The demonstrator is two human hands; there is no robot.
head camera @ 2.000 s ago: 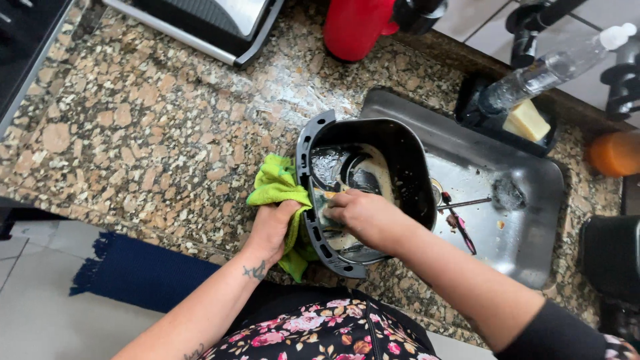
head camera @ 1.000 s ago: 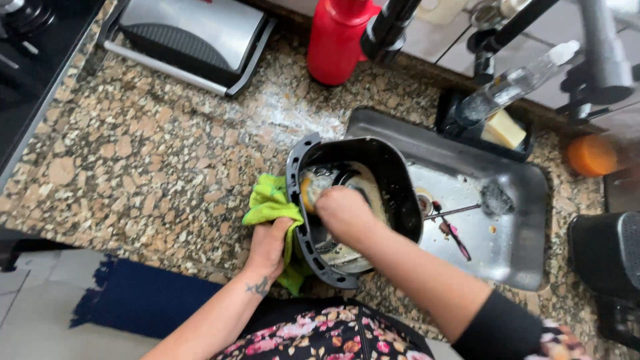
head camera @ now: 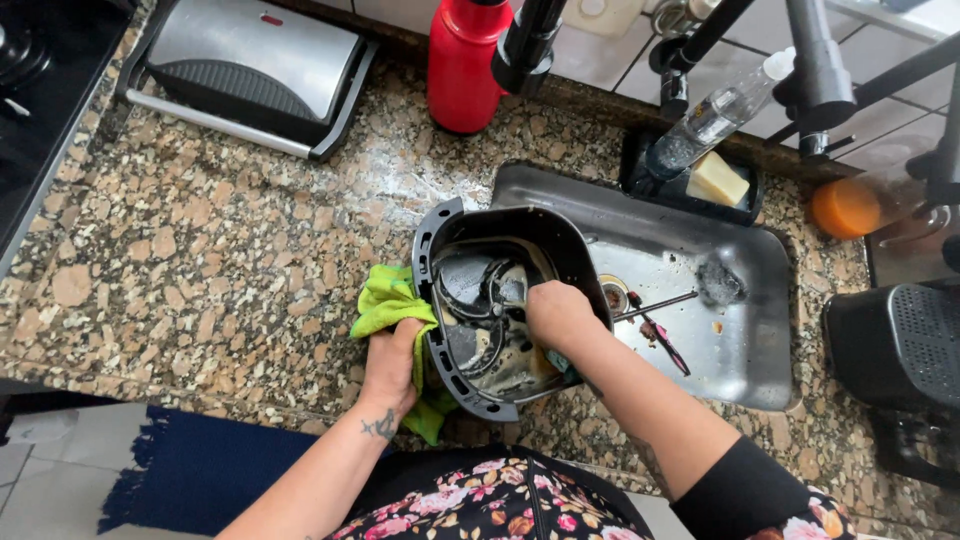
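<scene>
A black air fryer drawer (head camera: 566, 240) is tilted over the near left edge of the sink, its inside wet and smeared with brownish foam. My left hand (head camera: 391, 367) grips its slotted rim through a lime-green cloth (head camera: 388, 296). Inside the drawer, against the right wall, is my right hand (head camera: 559, 319), its fingers curled down out of sight; a bit of green sponge or pad (head camera: 559, 360) shows beneath it.
The steel sink (head camera: 750, 360) holds a dark scouring pad (head camera: 720, 281) and thin brushes (head camera: 667, 345). Behind stand a red bottle (head camera: 466, 67), black faucets, a clear bottle (head camera: 705, 112) and soap (head camera: 718, 180). A contact grill (head camera: 247, 67) sits back left, a black perforated basket (head camera: 892, 345) at right.
My right hand has moved from the left part of the drawer across to its right wall. My left hand keeps its hold on the rim with the cloth.
</scene>
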